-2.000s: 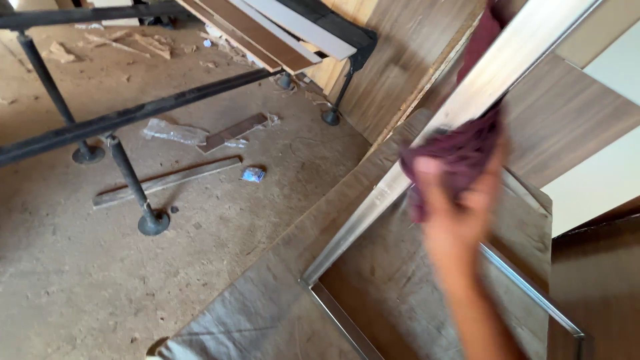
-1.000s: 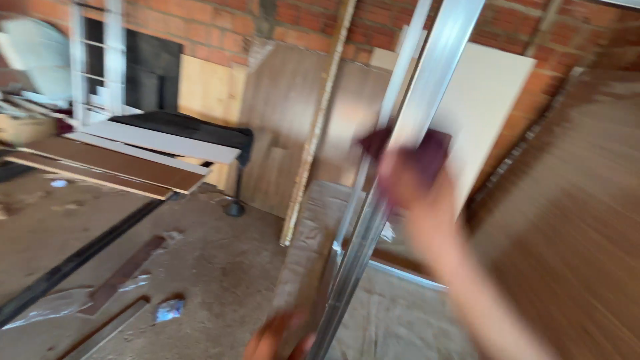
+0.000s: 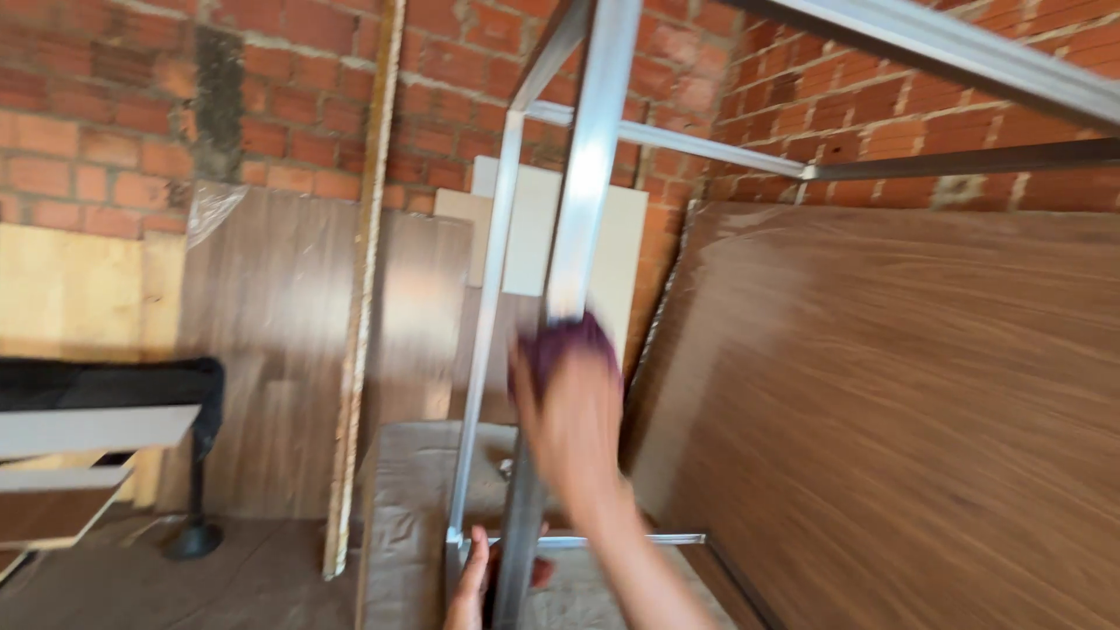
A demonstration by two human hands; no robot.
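An open frame of square metal tubing [image 3: 588, 166] stands on a covered surface [image 3: 407, 490]. My right hand [image 3: 573, 420], blurred, presses a dark purple cloth [image 3: 569, 343] around the nearest upright tube at mid-height. Low on that same upright, my left hand [image 3: 477, 577] has its thumb on one side and fingertips showing on the other; the tube hides the palm. A thinner upright of the frame stands just left of the cloth.
Large wood-grain panels [image 3: 892, 376] lean at the right and against the brick wall [image 3: 297, 114]. A long narrow strip [image 3: 360, 332] stands left of the frame. Cut boards [image 3: 87, 430] and a black stand foot [image 3: 193, 539] are at the lower left.
The view has swung up from the floor to the wall. My left hand, only at the bottom edge a second ago, now shows at the upright's lower part. The cloth stays in my right hand.
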